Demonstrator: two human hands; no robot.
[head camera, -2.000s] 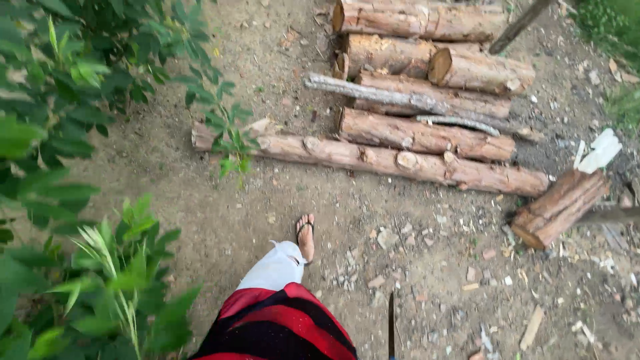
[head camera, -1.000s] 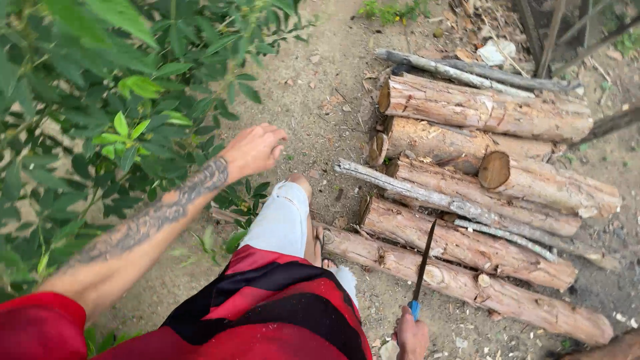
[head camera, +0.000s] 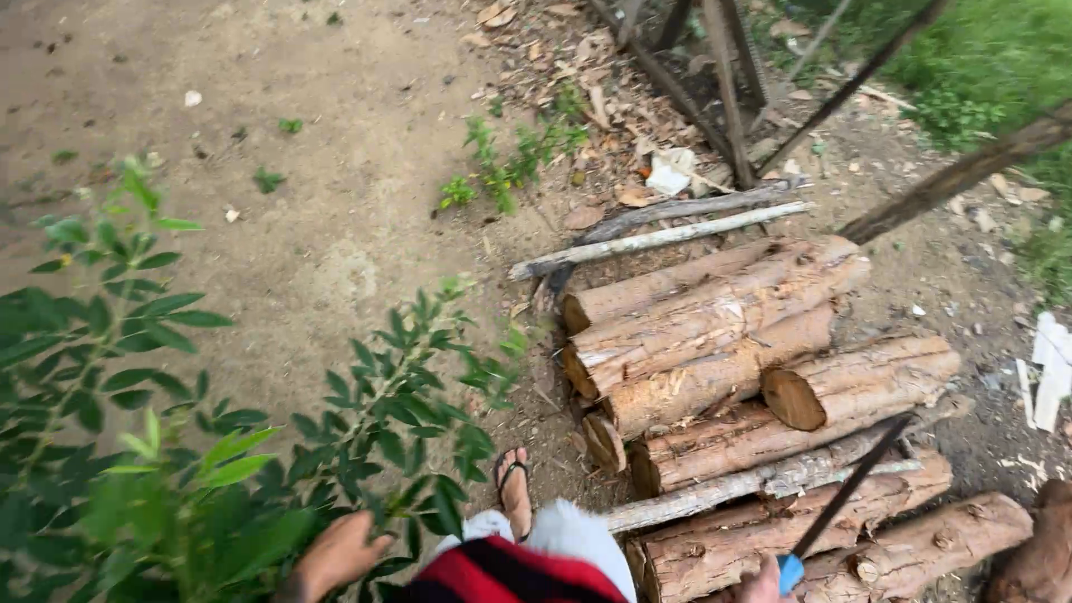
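Note:
At the bottom right, my right hand (head camera: 760, 579) is closed around the blue handle of a machete (head camera: 846, 494), whose dark blade points up and right over the logs. My left hand (head camera: 347, 548) is low at left of centre, beside a leafy shrub (head camera: 419, 402); it seems to hold nothing, its fingers partly apart. Cut logs (head camera: 720, 318) with reddish bark lie side by side on the ground. A shorter log (head camera: 863, 381) rests on top of them. A thin grey branch (head camera: 695, 500) lies across the lower part of the pile.
My sandalled foot (head camera: 513, 490) is on the dirt left of the logs. Two thin branches (head camera: 662, 239) lie beyond the pile, near wooden poles (head camera: 729, 92). Another slanting pole (head camera: 963, 172) stands at the right. Pale scraps (head camera: 1051, 368) and an orange-brown log end (head camera: 1034, 544) are at the right edge.
The view has shifted greatly, now showing more ground beyond the logs. My left hand, over bare dirt a second ago, is now beside the shrub. The machete has stayed in my right hand.

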